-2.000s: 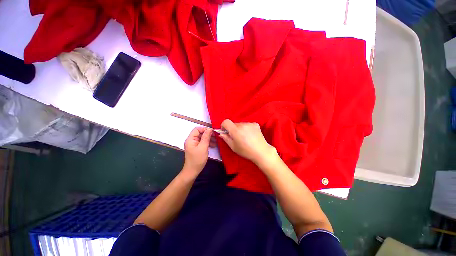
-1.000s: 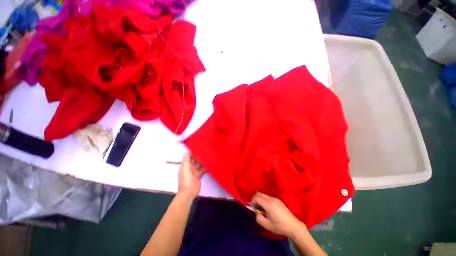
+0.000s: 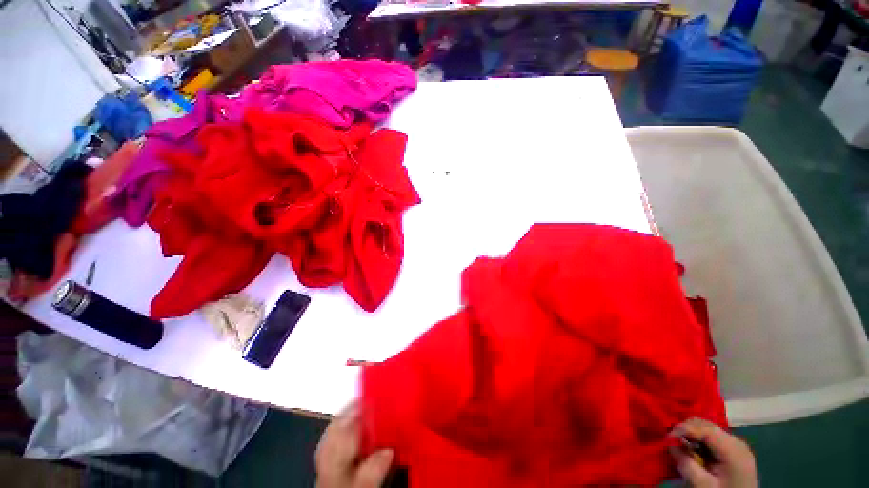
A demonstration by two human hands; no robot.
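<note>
A red garment [image 3: 562, 353] lies bunched over the table's front right, partly blurred, with its right side over the bin's edge. My left hand [image 3: 351, 456] grips its lower left corner at the bottom of the view. My right hand [image 3: 713, 457] is at its lower right edge, fingers curled around a small dark tool, likely thread snips [image 3: 700, 448], and touching the cloth. The tool's tips are not clear. Both hands are partly cut off by the lower picture edge.
The white table [image 3: 515, 143] holds a red garment pile [image 3: 286, 191], magenta garments [image 3: 333, 91], a phone [image 3: 276, 329], a cream cloth wad [image 3: 233, 317] and a black flask [image 3: 110, 315]. An off-white bin [image 3: 762, 276] stands right, a clear plastic bag [image 3: 133, 400] hangs left.
The view has tilted up, showing more of the room. The red garment has shifted right and spread. My hands have moved apart, the right one far to the right; the left now grips the garment's corner.
</note>
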